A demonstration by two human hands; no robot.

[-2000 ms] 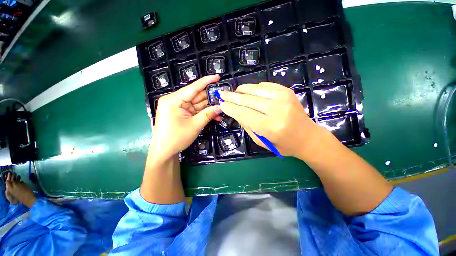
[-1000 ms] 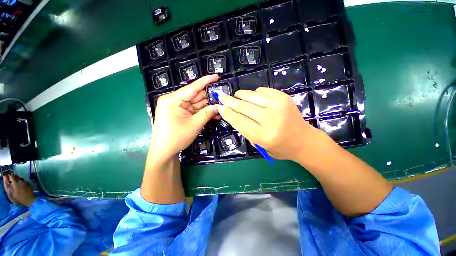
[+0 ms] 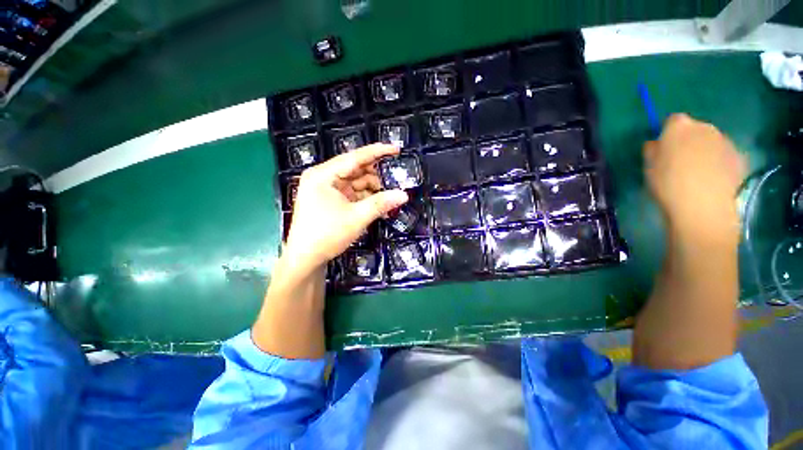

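Note:
My left hand (image 3: 330, 206) holds a small black square module (image 3: 401, 172) between thumb and fingertips above the black blister tray (image 3: 455, 167). The module's face shows pale marks. Similar modules sit in the tray's left-hand pockets; the right-hand pockets hold no modules, and some show tiny white specks. My right hand (image 3: 696, 171) is right of the tray, blurred, with a blue pen-like tool (image 3: 650, 107) sticking out past its fingers. Its grip on the tool is partly hidden.
A loose black module (image 3: 327, 49) lies on the green conveyor belt beyond the white rail (image 3: 194, 132). A black box (image 3: 31, 230) stands at the left. Clear tubing (image 3: 750, 230) and a white crumpled item (image 3: 782, 68) are at the right. Another person's blue sleeve (image 3: 40, 360) shows lower left.
My right hand has moved away from the module to the right of the tray with the blue tool. The view has shifted a little. The loose module on the belt appears further right.

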